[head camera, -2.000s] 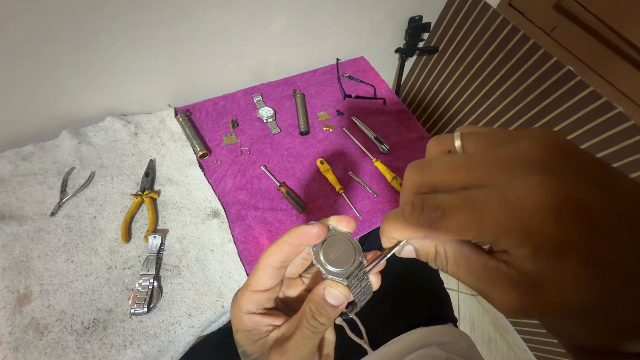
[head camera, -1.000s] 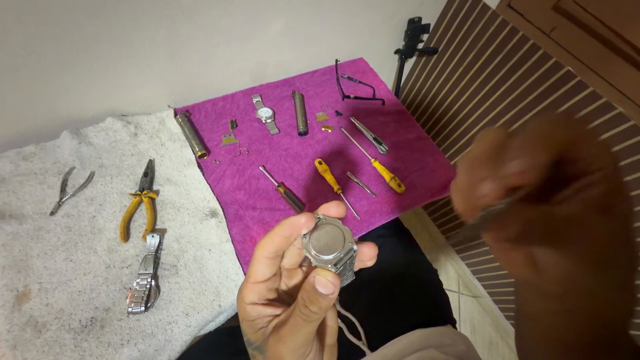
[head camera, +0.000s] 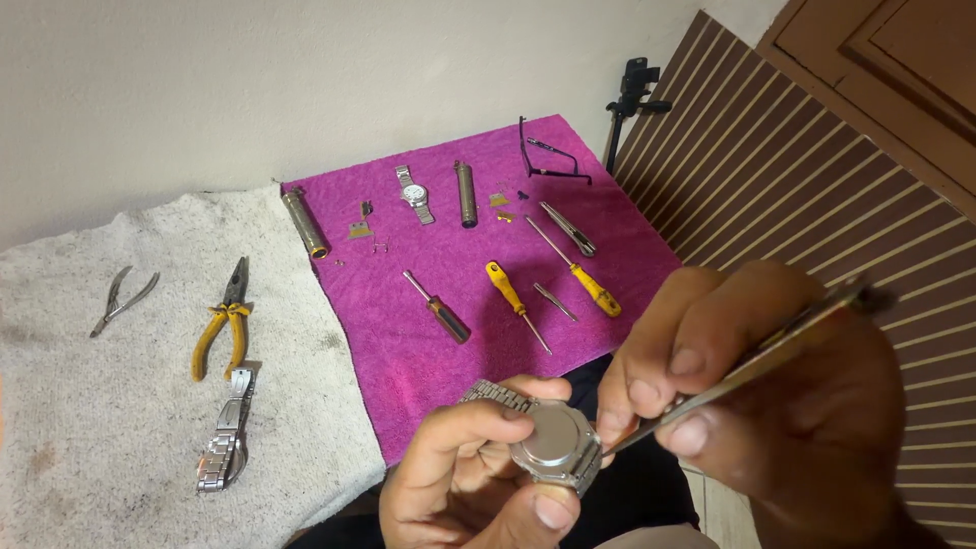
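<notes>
My left hand grips a silver wristwatch with its plain round case back facing up; part of the metal link bracelet runs off toward the upper left. In my right hand is a thin pointed metal tool, perhaps tweezers, slanting down to the left. Its tip is at the right edge of the watch case, by the lug; whether it touches cannot be told. Beyond my hands, a small metal tool lies between two yellow-handled screwdrivers on the magenta cloth.
The cloth also bears a brown-handled driver, a retractable cutter, another wristwatch, two metal cylinders, small parts and glasses. On the white towel lie nippers, yellow-handled pliers and a steel-banded watch.
My right hand was away from the watch one second ago and is back beside it with the tool. The watch has turned in my left hand, its bracelet now toward the upper left.
</notes>
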